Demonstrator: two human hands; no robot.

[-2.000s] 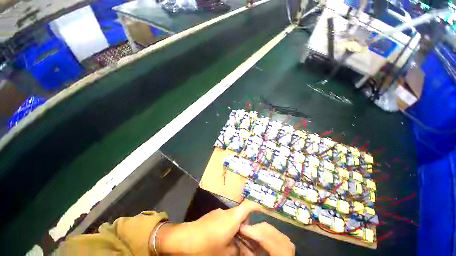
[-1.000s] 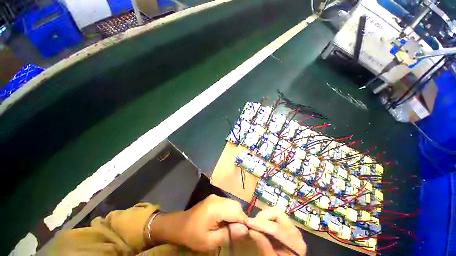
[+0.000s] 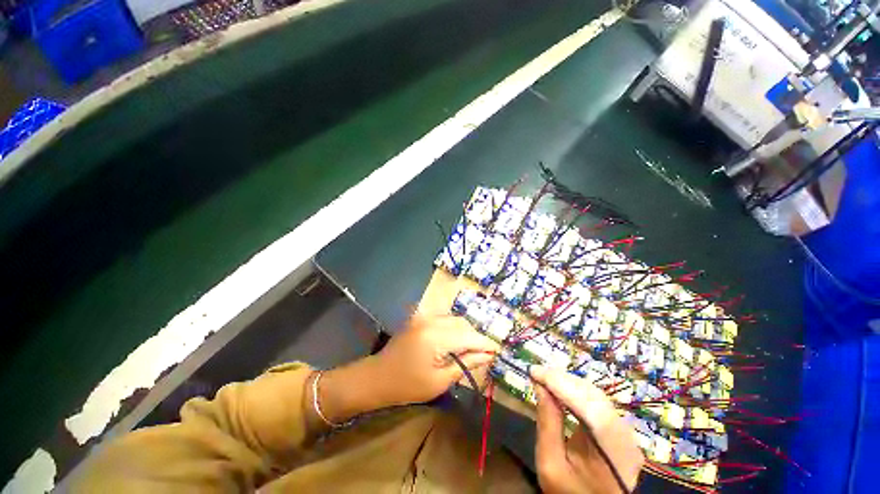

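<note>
Circuit boards (image 3: pixel 579 294) stand in tight rows on a tan backing sheet (image 3: pixel 439 292), with red and black lead wires sticking out. My left hand (image 3: pixel 434 359) is at the sheet's near left corner, fingers pinched on black lead wires (image 3: pixel 465 372). My right hand (image 3: pixel 587 434) is just right of it, over the front row, with thumb and fingers closed on black wire that runs down across the palm. The fingertips are close together over a front-row board. Whether the wire touches the board cannot be told. A red wire (image 3: pixel 486 429) hangs below my left hand.
A green conveyor (image 3: pixel 241 183) with a worn cream edge rail (image 3: pixel 357 198) runs along the left. Loose black wires (image 3: pixel 584 198) lie beyond the boards on the green worktop. A white machine (image 3: pixel 728 72) stands at the far right, with a cardboard box (image 3: pixel 818 198) and blue bins (image 3: pixel 839 396) nearby.
Both hands have moved up from below the sheet to the front row's left end. They were together over the wires; now the fingertips point at a board. The camera view has shifted.
</note>
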